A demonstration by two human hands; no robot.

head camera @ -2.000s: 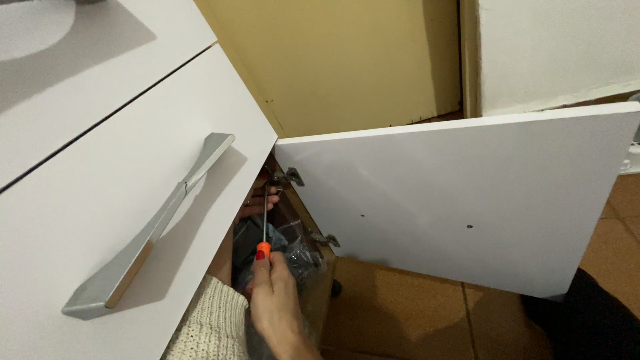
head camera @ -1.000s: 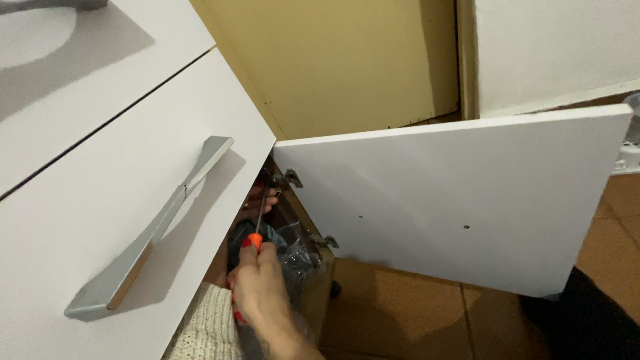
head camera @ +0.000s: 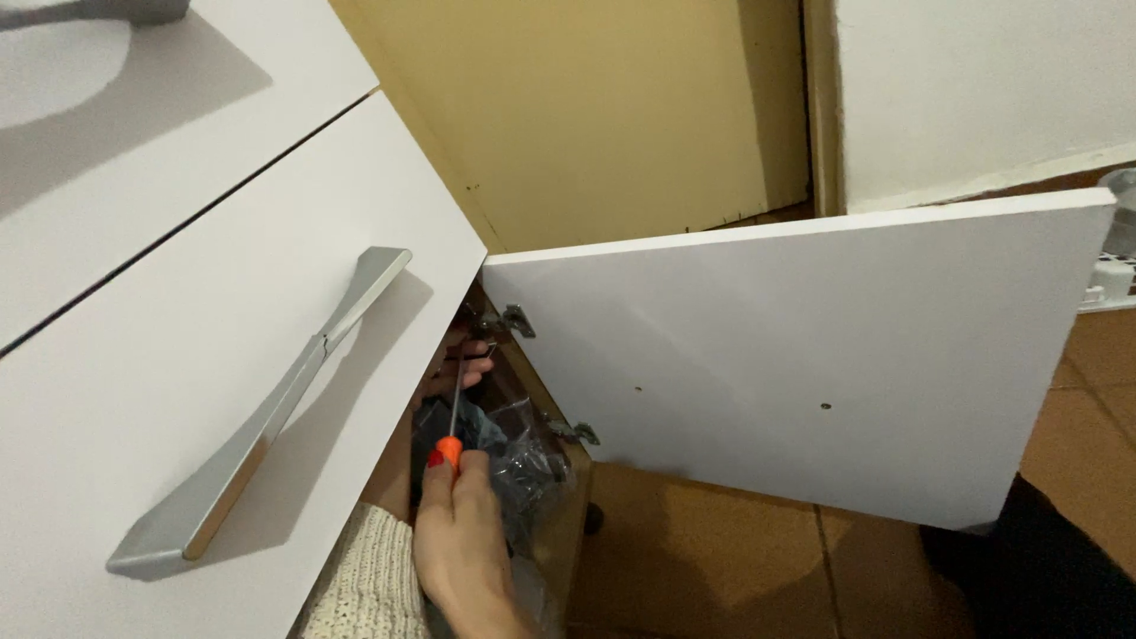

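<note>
My right hand [head camera: 466, 541], with red nail polish, grips the orange handle of a screwdriver [head camera: 449, 451] at the cabinet opening. The screwdriver's metal shaft points up and inward, to the fingers of my left hand [head camera: 466, 366]. That hand is inside the cabinet, below the upper metal hinge [head camera: 515, 320], partly hidden by the cabinet front; a thin dark piece shows by its fingers, but its hold is unclear. The white cabinet door [head camera: 754, 355] stands open to the right, with two small holes in its face. Nearer me is the lower hinge [head camera: 575, 432].
Clear plastic bags [head camera: 524, 470] lie in the cabinet beside my right hand. A drawer front with a silver handle [head camera: 275, 417] overhangs at left. Behind the door are a yellowish panel [head camera: 577, 115] and a white wall [head camera: 976, 89]. Dark fabric [head camera: 1021, 568] is at lower right, above floor tiles.
My right hand has shifted its grip and angle on the screwdriver, whose shaft leaned more to the right one second ago. My left hand has stayed inside the cabinet.
</note>
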